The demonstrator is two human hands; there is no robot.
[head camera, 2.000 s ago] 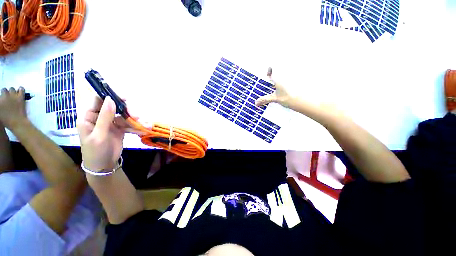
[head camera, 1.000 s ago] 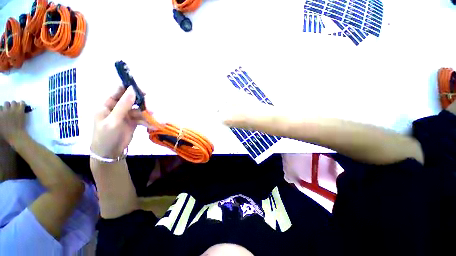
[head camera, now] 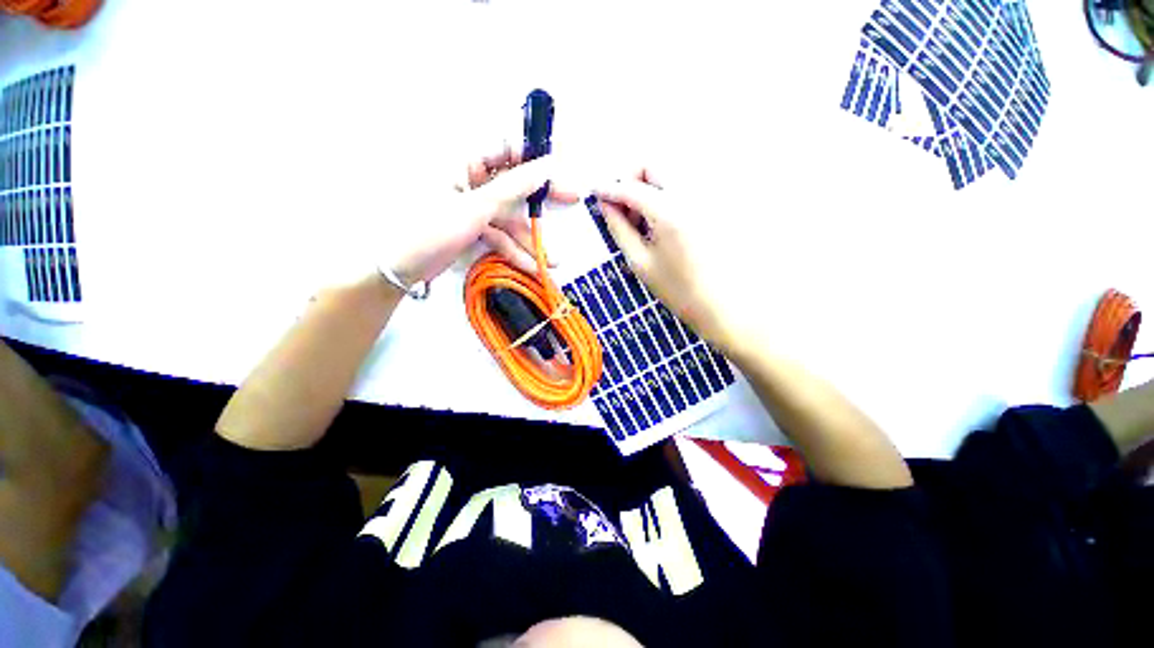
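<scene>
My left hand [head camera: 513,209] holds the black car plug [head camera: 538,133], which points away from me. An orange cord end runs from the plug down to the cord coil [head camera: 576,339], which lies at the table's front edge with a rubber band across it and a black part in its middle. My right hand [head camera: 645,234] is at the upper edge of the label sheet [head camera: 664,367], its fingertips pinching a small black label [head camera: 600,223]. The coil lies against the sheet's left side.
A stack of spare label sheets [head camera: 968,76] lies at the upper right. Another label sheet [head camera: 41,190] is at the far left. Orange coils lie at the upper left [head camera: 51,10] and right [head camera: 1109,344]. Neighbours' arms show at both sides. Loose wires [head camera: 1120,25] are at the top right.
My left hand has moved right with the plug and coil, beside the label sheet. My right hand, earlier over the sheet, now pinches a label near the plug. The view has shifted.
</scene>
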